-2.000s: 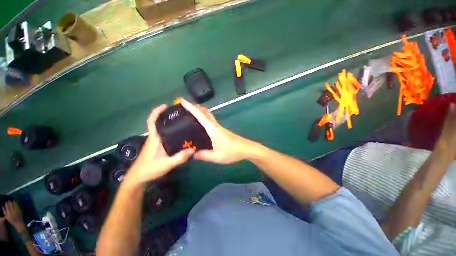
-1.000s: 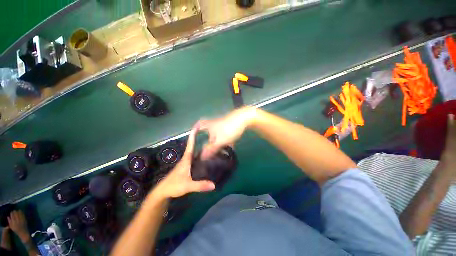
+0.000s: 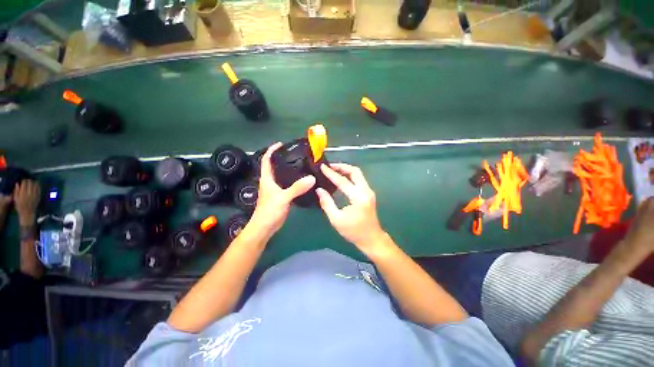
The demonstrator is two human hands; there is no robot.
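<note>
A black speaker [image 3: 290, 166] is held in front of me above the bench, with an orange strap loop [image 3: 316, 142] standing up from its far right side. My left hand [image 3: 278, 188] grips the speaker from its left, thumb across the near side. My right hand [image 3: 349, 201] is at its right side, thumb and fingers around a dark part against the speaker; whether that is a separate strip is unclear. One black strip with an orange loop [image 3: 378, 111] lies farther back on the bench.
Black speakers [image 3: 142, 202] cluster at left. Two strapped speakers [image 3: 248, 99] [image 3: 98, 116] lie farther back. Orange strap heaps [image 3: 508, 188] [image 3: 599, 186] and clear bags [image 3: 548, 172] lie right. A cardboard box [image 3: 322, 17] is on the rear shelf. Other people's arms show at both edges.
The view has shifted. Of two loose strap strips, one remains on the bench. The speaker in my hands now shows an orange loop, and my right hand has moved to its right side.
</note>
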